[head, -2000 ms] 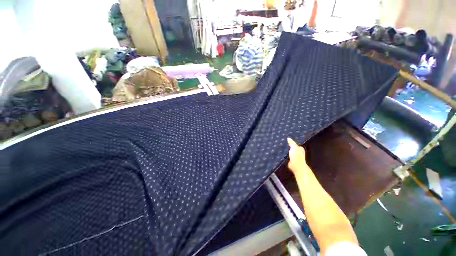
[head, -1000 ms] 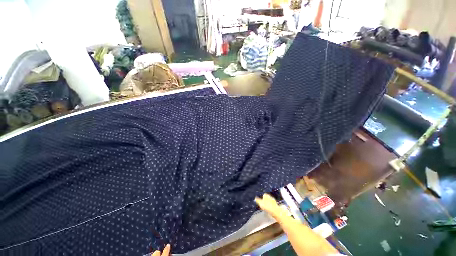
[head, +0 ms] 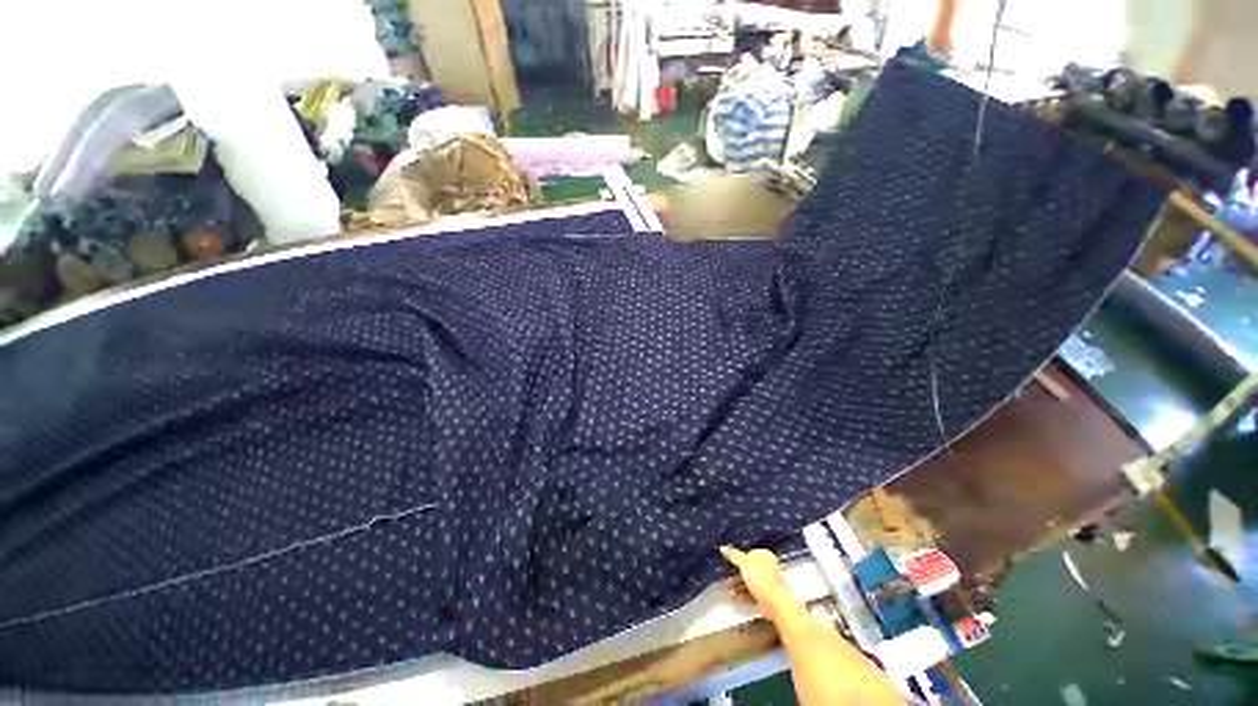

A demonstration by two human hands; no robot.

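Observation:
Dark navy fabric with small pale dots (head: pixel 649 359) lies in loose folds over the long table. Its far right part rises in a raised sweep. My right hand (head: pixel 759 577) is at the near edge of the fabric, with the fingertips closed on that edge. A blue-and-white end cutter with red-white labels (head: pixel 904 593) sits on its rail just right of my hand. The fabric covers the middle of the rail. My left hand is out of the picture.
The table's worn wooden edge (head: pixel 649 662) runs along the bottom. A brown board (head: pixel 1014 476) lies right of the cutter. A pink roll (head: pixel 568 153), a striped sack (head: pixel 749 117) and dark rolls (head: pixel 1152 104) are behind. Scraps lie on the green floor (head: pixel 1159 607).
The fabric's near edge has dropped from its lifted diagonal onto the table edge, uncovering the cutter. My right hand moved down and left with the edge. My left fingers, briefly visible at the bottom, are gone.

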